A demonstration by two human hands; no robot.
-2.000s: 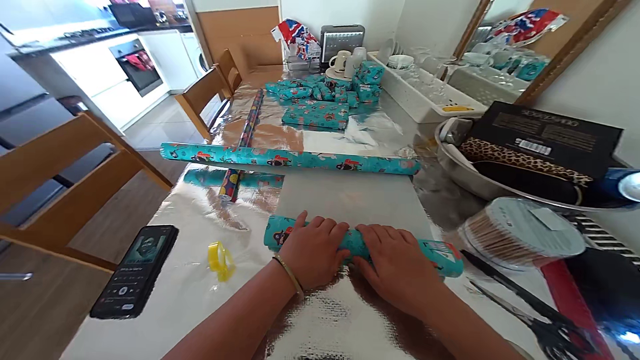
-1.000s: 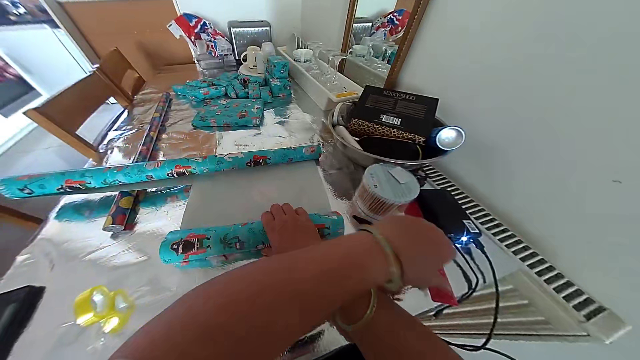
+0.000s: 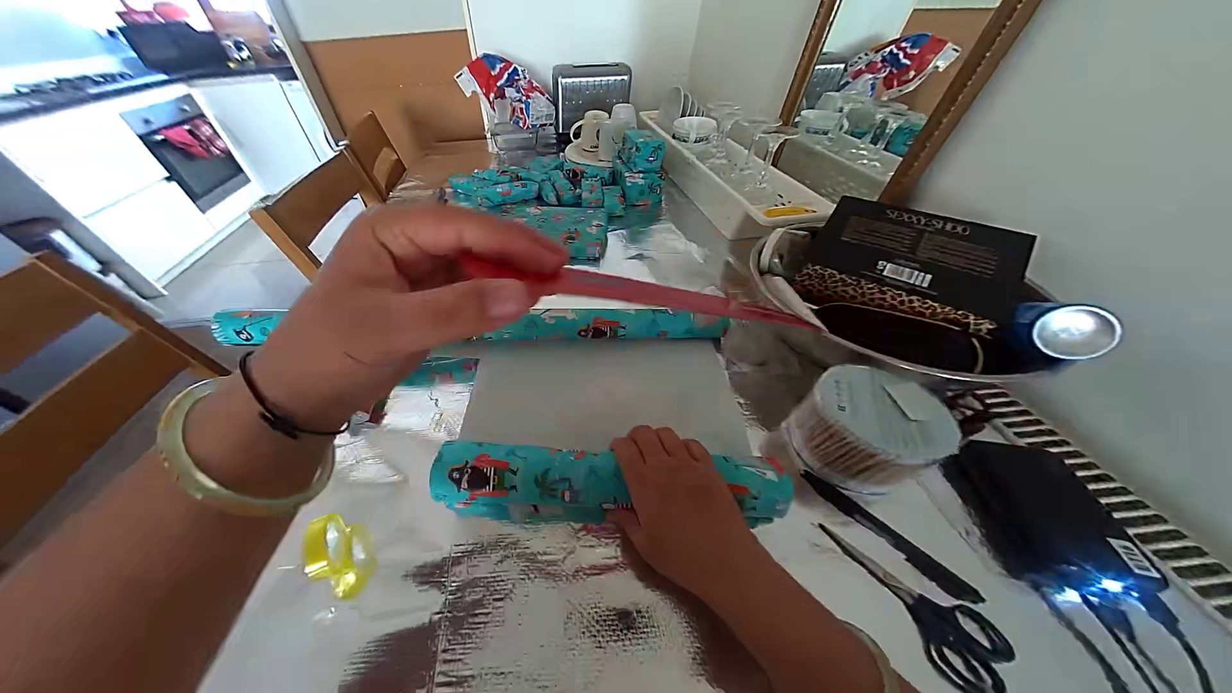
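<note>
My left hand (image 3: 423,279), raised over the table at centre left, holds a long, blurred red strip (image 3: 654,294) between thumb and fingers; it slants off to the right. My right hand (image 3: 674,491) lies with its fingers over a short turquoise patterned paper roll (image 3: 539,481), on a pale sheet (image 3: 597,390). Behind them a longer turquoise roll (image 3: 606,325) lies across, partly hidden by my left hand. Yellow-edged tape (image 3: 337,558) sits at lower left. Right of the short roll are black-handled scissors (image 3: 924,606) and a slim black object (image 3: 895,539).
A clear round tub of thin sticks (image 3: 871,428) stands at right, before a metal bowl (image 3: 770,279) with a black box (image 3: 924,250). Turquoise wrapped parcels (image 3: 558,192) and a white glassware tray (image 3: 731,192) are behind. A black device with cables (image 3: 1049,510) lies far right.
My left hand reached across to the right a second ago; now it is raised at left with the red strip. My right hand stays on the short roll. The view has swung back left.
</note>
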